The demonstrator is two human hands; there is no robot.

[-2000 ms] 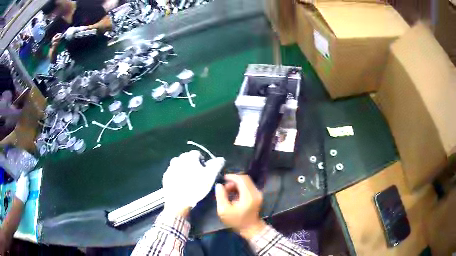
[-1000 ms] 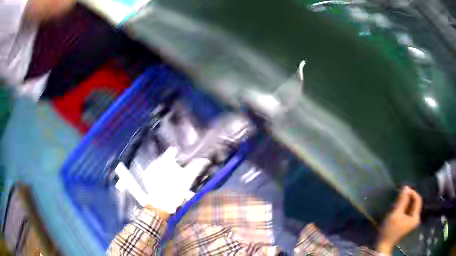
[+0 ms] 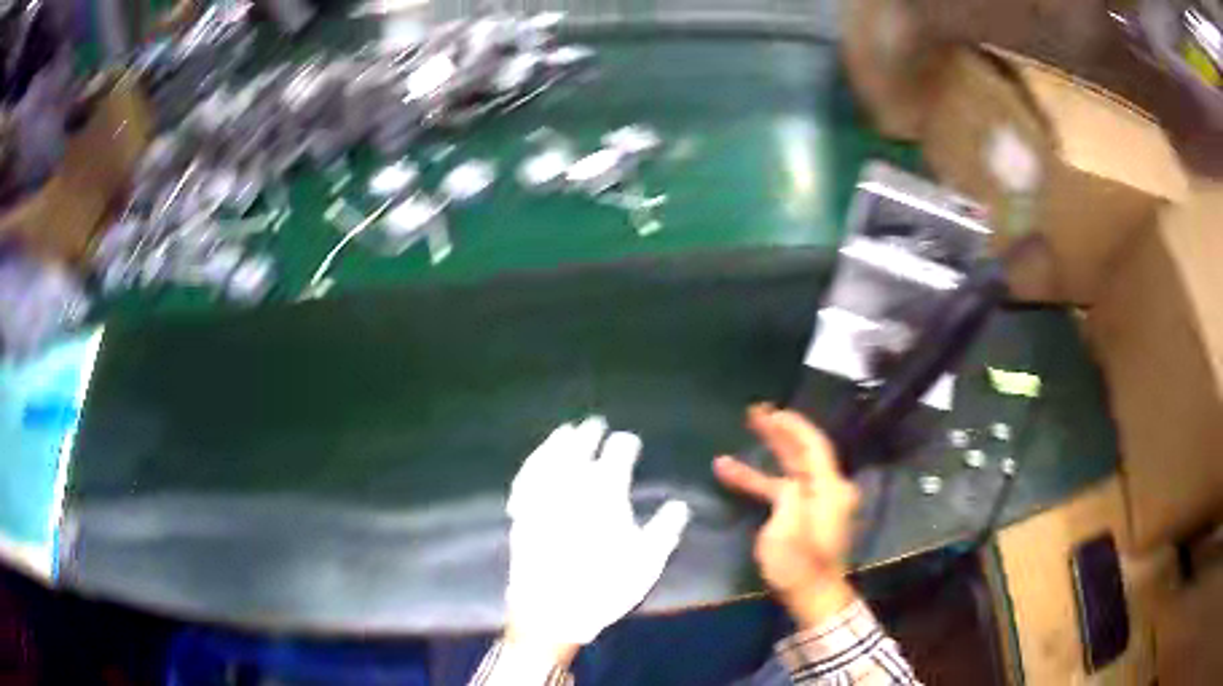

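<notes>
My left hand (image 3: 579, 536), in a white glove, is over the near edge of the dark green belt, fingers apart, with nothing seen in it. My right hand (image 3: 801, 509), bare, is to its right with fingers spread and nothing seen in it. The black electric screwdriver (image 3: 925, 355) leans on the grey-white screw feeder (image 3: 907, 248), up and right of my right hand. Round wired units (image 3: 412, 215) lie on the belt, with a large heap at the back left. The view is blurred.
Small white rings (image 3: 974, 458) and a pale paper scrap (image 3: 1014, 382) lie right of the feeder. A black phone (image 3: 1102, 603) lies on cardboard at lower right. Brown cartons (image 3: 1086, 228) stand at the right. A light blue sheet (image 3: 38, 442) is far left. A blue crate (image 3: 295, 659) shows below the belt edge.
The view has swung from the blue crate back to the belt. My left hand has left the crate and is over the belt edge. The handle body held two seconds ago is no longer in my hands.
</notes>
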